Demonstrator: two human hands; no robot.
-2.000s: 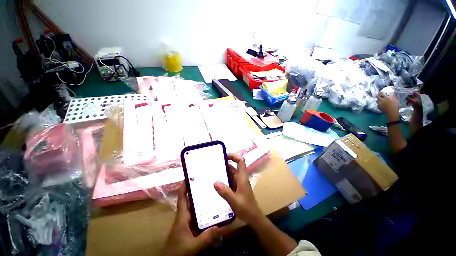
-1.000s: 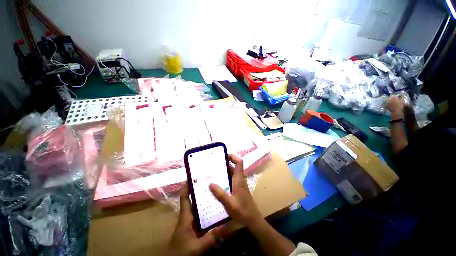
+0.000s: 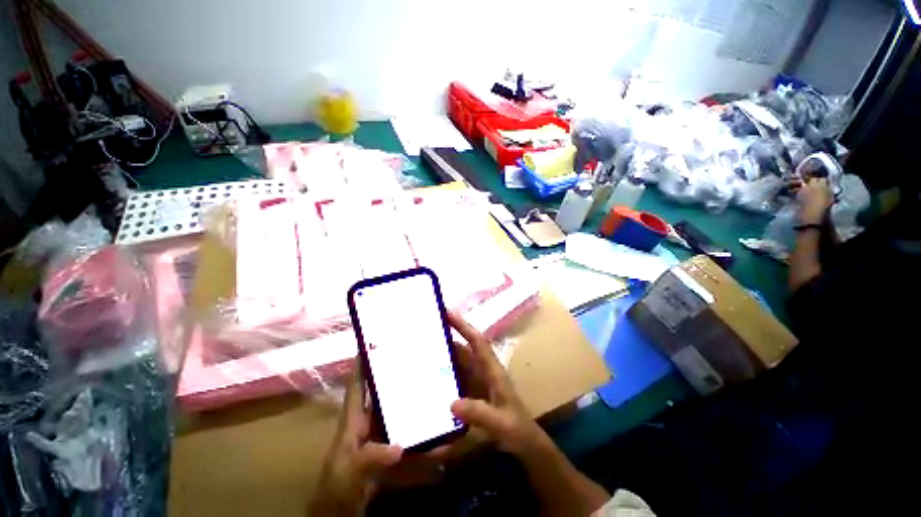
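Note:
A smartphone (image 3: 409,358) with a dark frame and a bright white screen is held upright in front of me. My left hand (image 3: 353,454) holds its lower left side, thumb near the bottom corner. My right hand (image 3: 495,394) is around its right side, thumb at the lower right of the screen. The screen content is too washed out to read. Behind the phone lies a stack of pink foam packs (image 3: 353,257) with clear film (image 3: 303,358), on a brown cardboard sheet (image 3: 252,459).
Bagged pink pieces (image 3: 96,303) lie left, a perforated tray (image 3: 182,209) behind. On the right are a small carton (image 3: 712,323), a blue folder (image 3: 636,369), an orange-blue tape roll (image 3: 634,228), bottles (image 3: 574,210), red bins (image 3: 520,136) and bagged parts (image 3: 697,162). Another person's hand (image 3: 813,202) is far right.
My right thumb has moved from the middle of the screen to its lower right edge. The phone has shifted slightly up and left in view. The other person's hands have moved.

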